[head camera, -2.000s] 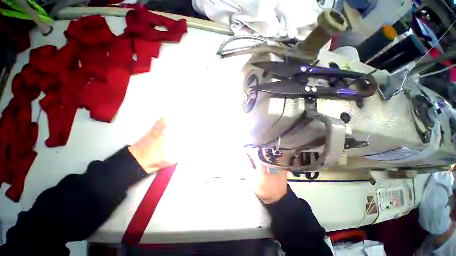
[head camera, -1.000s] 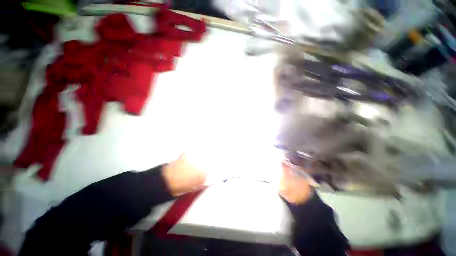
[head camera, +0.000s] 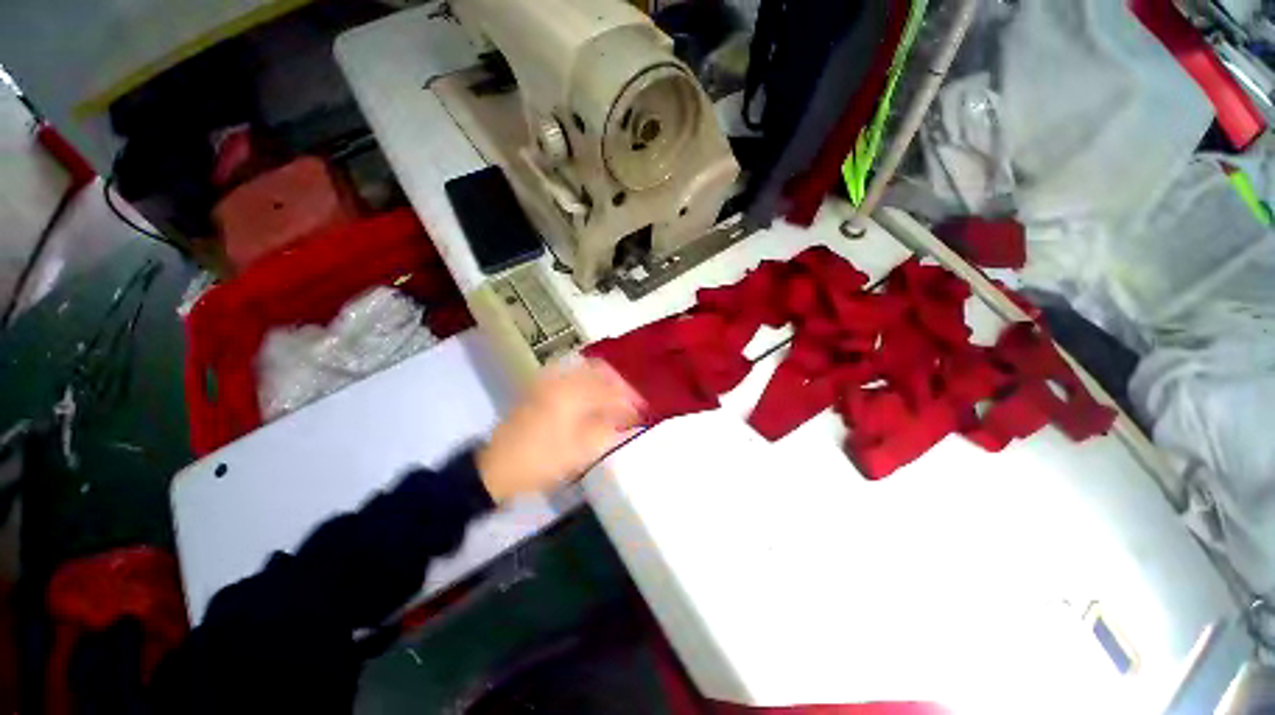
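Note:
A tangled pile of red fabric strips (head camera: 909, 363) lies across the white table (head camera: 783, 559). My left hand (head camera: 559, 426) is at the pile's near left end, at the table's left edge. Its fingertips touch the red fabric there; the hand is blurred, and whether it grips a strip cannot be told. My right hand is not in view. The machine I was at is out of the picture, with only bright glare at the lower right.
A second cream sewing machine (head camera: 601, 126) with a round handwheel stands beyond the pile. A dark phone-like slab (head camera: 492, 219) lies beside it. A red crate (head camera: 224, 377) holds white material at left. Neon green cords (head camera: 878, 126) hang at the back.
The view has swung left, away from the sewing machine and lamp. My left hand has moved from the bright work area to the red pile. My right hand has left the picture.

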